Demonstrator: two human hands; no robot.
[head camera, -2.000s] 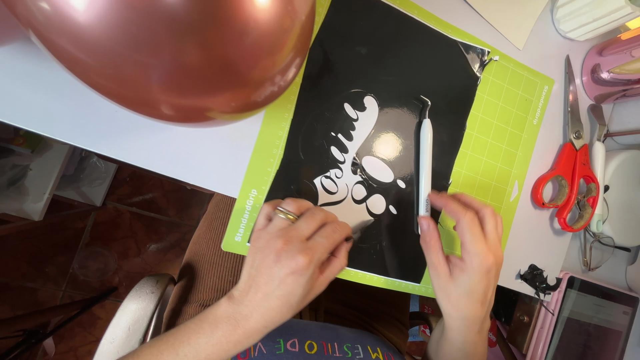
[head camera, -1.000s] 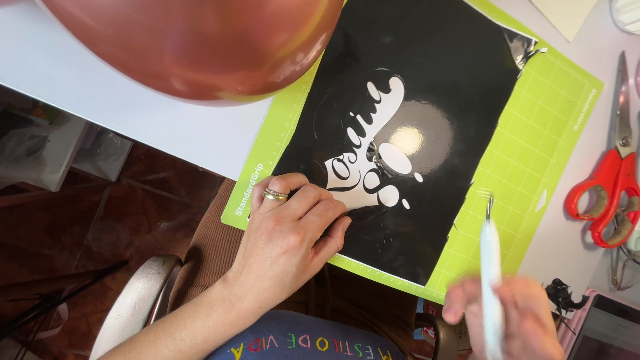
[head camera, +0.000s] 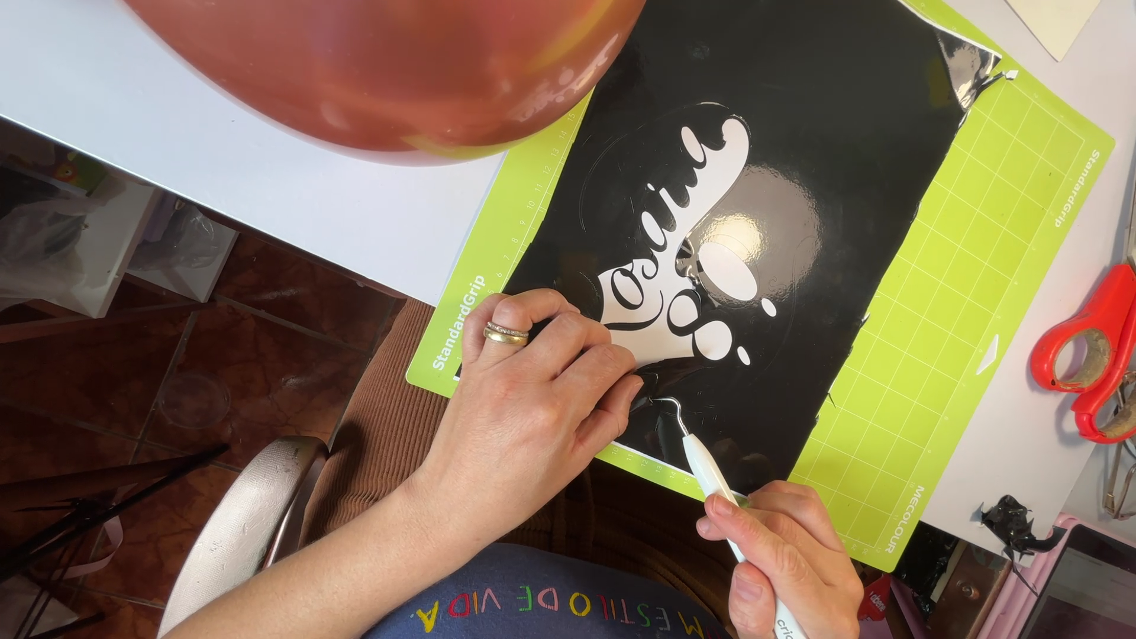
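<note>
A black glossy vinyl sheet (head camera: 825, 115) lies on a green cutting mat (head camera: 941, 311). White backing shows through a cut-out of script lettering and rounded shapes (head camera: 652, 342). My left hand (head camera: 532, 399), with rings on one finger, rests on the sheet's lower left, fingers curled beside the cut-out; whether its fingertips pinch any vinyl is hidden. My right hand (head camera: 785, 550) holds a white-handled weeding hook (head camera: 706, 461) like a pen. The hook's bent metal tip touches or hovers just over the black vinyl, right of my left fingertips.
A large rose-coloured balloon (head camera: 399, 80) covers the mat's upper left corner. Red-handled scissors (head camera: 1087, 355) lie at the right edge. Crumpled black vinyl scraps (head camera: 1012, 524) sit near a pink-framed device (head camera: 1083, 586). A chair's metallic armrest (head camera: 240, 532) is at the lower left.
My right hand has picked up the weeding hook, which lay on the vinyl two seconds ago, and brought its tip down near my left fingers. My left hand has stayed by the cut-out.
</note>
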